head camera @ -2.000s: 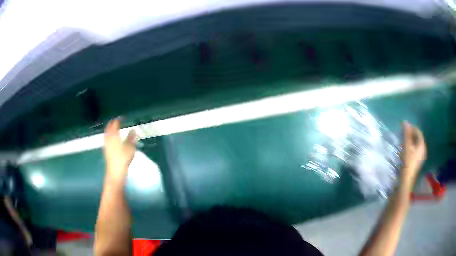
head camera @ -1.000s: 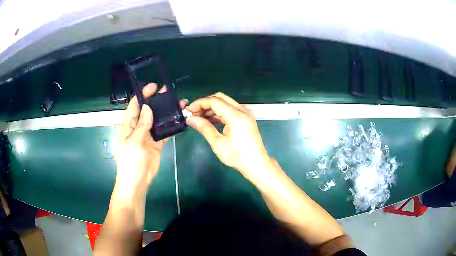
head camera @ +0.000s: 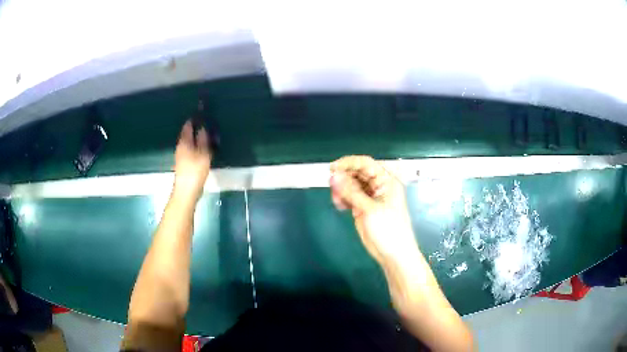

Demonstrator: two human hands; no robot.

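Note:
My left hand [head camera: 192,155] is over the dark green conveyor belt [head camera: 309,137], beyond the metal rail, with its fingers on a blurred black plastic housing [head camera: 212,132]. The housing is partly hidden by the fingers. My right hand [head camera: 368,192] is above the rail and the near bench, its fingers curled and thumb and fingertips together. Whether a piece of film is between them cannot be made out. A heap of clear film scraps [head camera: 514,254] lies on the green bench at the right.
The metal rail [head camera: 295,177] runs between belt and bench [head camera: 302,227]. Another black housing [head camera: 91,148] lies on the belt at far left, and several dim ones at right. A white cover [head camera: 426,48] spans the top. Red stool parts [head camera: 569,289] show at lower right.
My left hand has moved forward over the belt with the housing, away from my right hand. My right hand has let go of the housing's edge and moved right.

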